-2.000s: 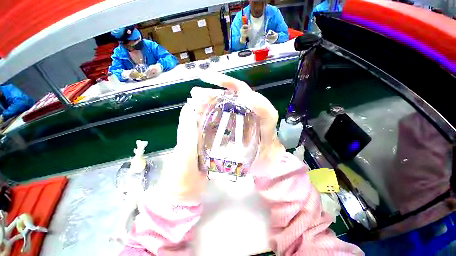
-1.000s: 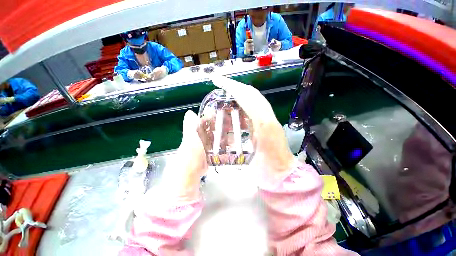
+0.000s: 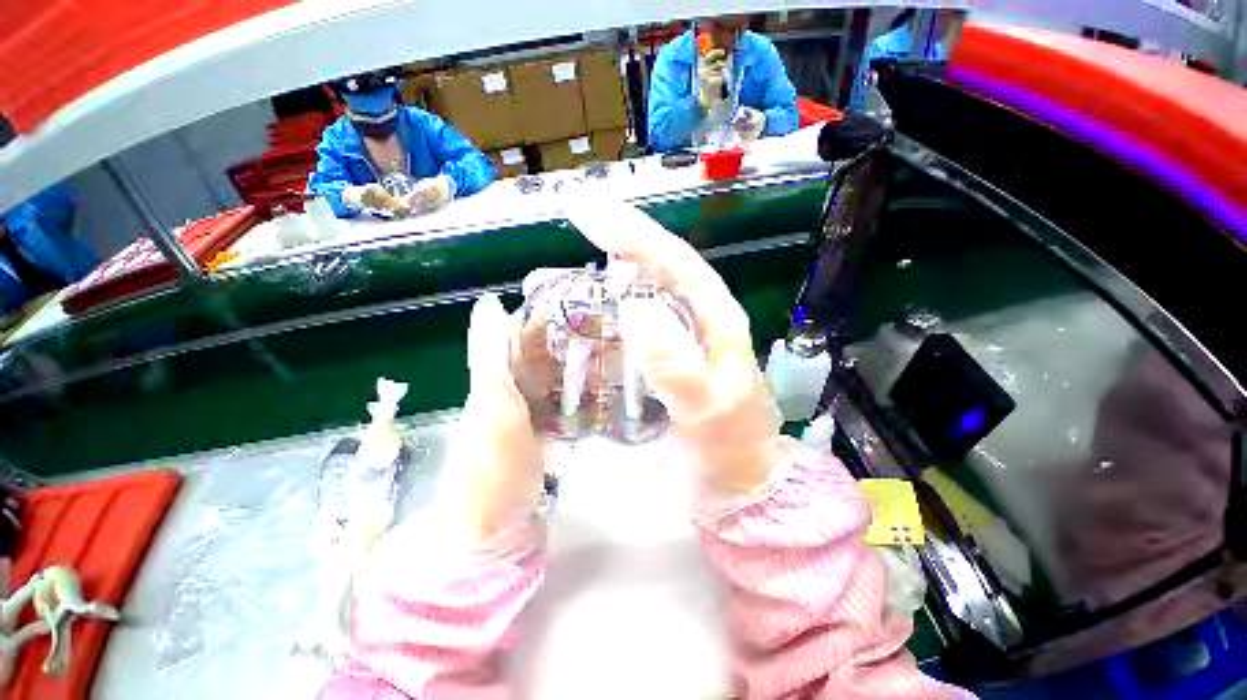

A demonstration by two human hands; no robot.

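Note:
A clear, glossy plastic shell [image 3: 581, 358] with pale stripes is held up in front of me at the picture's middle, above the bench's far edge. My left hand [image 3: 495, 431] holds it from the left side. My right hand [image 3: 691, 342] holds it from the right, with the fingers over its top and right part. Both hands look pale and washed out by glare, so glove or skin cannot be told. The shell's right part is hidden behind the right hand's fingers.
A bagged white part [image 3: 369, 472] lies left of my hands. A red tray [image 3: 116, 533] with white figure parts [image 3: 58, 609] is at far left. The green conveyor [image 3: 246, 383] runs behind. At right are a white bottle [image 3: 796, 379], yellow card [image 3: 892, 512], black box [image 3: 953, 394] and metal tools [image 3: 968, 588]. People sit opposite.
The shell has turned and sits slightly lower and further left than a second ago. The right hand's fingers have come across its right part. The left hand has shifted slightly left.

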